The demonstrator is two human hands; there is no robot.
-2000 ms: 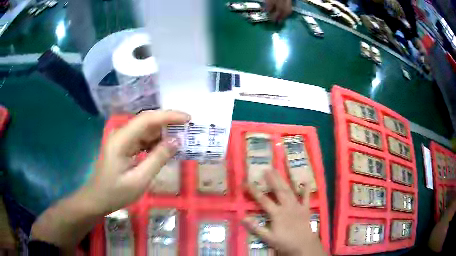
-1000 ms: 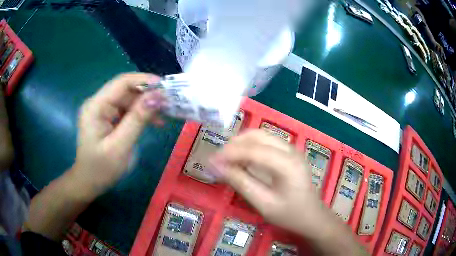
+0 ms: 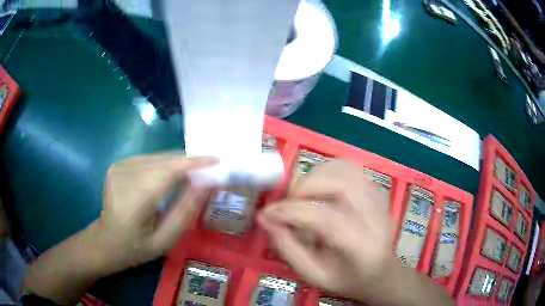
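My left hand (image 3: 143, 203) pinches the lower end of a long white label strip (image 3: 227, 77) at its left edge. The strip runs up out of the picture and its end is curled and blurred. My right hand (image 3: 334, 227) is just right of the strip's end, fingertips drawn together and blurred; whether it holds a small label cannot be told. Below the strip a gold-tan phone (image 3: 230, 210) lies in a pocket of the red foam tray (image 3: 239, 250). My right hand hides part of the tray and some phones.
The label roll (image 3: 308, 45) stands behind the tray. A white sheet (image 3: 457, 140) with black rectangles and thin tweezers (image 3: 421, 132) lies behind right. Another red tray (image 3: 485, 173) of phones is at the right. A dark strip (image 3: 140, 57) lies left of the roll. Loose phones lie far right.
Since one second ago, my left hand and the strip's end have moved lower over the tray, and the strip now hangs left of the roll. My right hand has shifted slightly right.
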